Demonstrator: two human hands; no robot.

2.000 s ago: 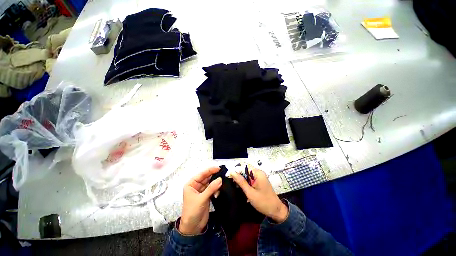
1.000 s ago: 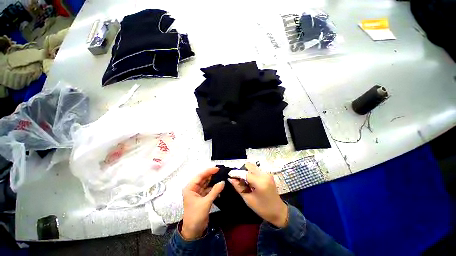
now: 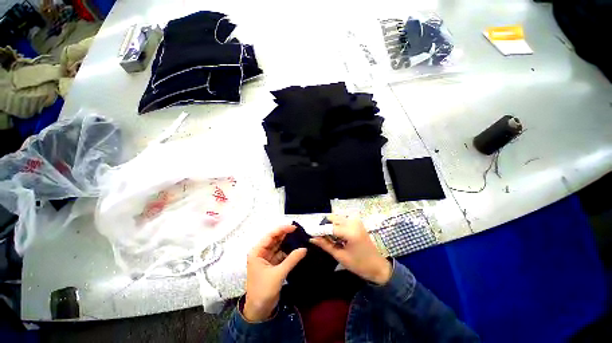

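Observation:
My left hand pinches the edge of a black pocket piece at the table's near edge. My right hand is at the same cloth, its fingertips close to the left ones. A white patch shows at the right fingertips, and a small dark tip sticks up above them. No needle can be made out. The pile of pocket pieces lies beyond my hands. A single black square lies right of the pile.
A gridded sheet lies right of my hands. The thread cone trails thread farther right. A white plastic bag lies left. Cut panels are upper left, a clear packet upper right.
My right hand has turned and shifted slightly right. The dark and pinkish tool seen at its fingers earlier is now mostly hidden. My left hand still holds the cloth in nearly the same place.

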